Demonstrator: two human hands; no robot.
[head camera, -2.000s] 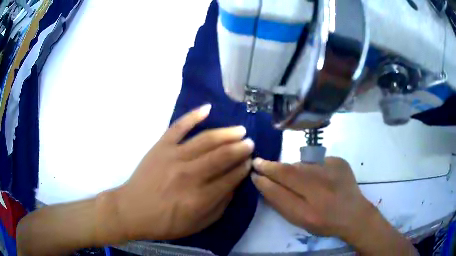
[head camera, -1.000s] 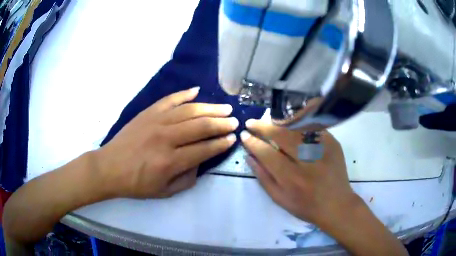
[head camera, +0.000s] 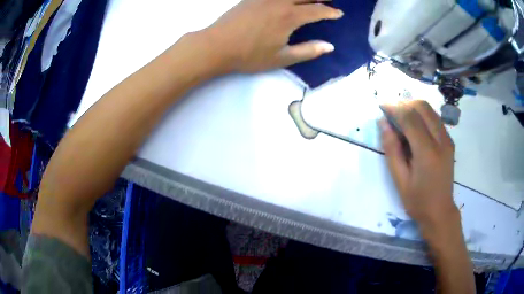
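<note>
A navy fabric piece (head camera: 339, 49) lies on the white table left of the sewing machine head (head camera: 419, 34). My left hand (head camera: 270, 34) rests on its left part with fingers spread; the top of the hand is cut off by the frame edge. My right hand (head camera: 422, 143) is below the needle area, closed around a small dark tool (head camera: 397, 131), perhaps thread snips. The needle plate (head camera: 345, 109) shows bare and brightly lit between the fabric and my right hand. The presser foot cannot be made out clearly.
A navy stack (head camera: 74, 74) with a light grey piece (head camera: 57, 37) and a tan strip hangs at the left table edge. Red cloth (head camera: 20, 161) is below it. The ribbed table edge (head camera: 230, 212) curves across the front. A blue frame (head camera: 131, 241) stands below.
My left hand and the fabric have moved up and away from the needle. My right hand has left the fabric and shows the dark tool. The view has shifted, showing more of the table front.
</note>
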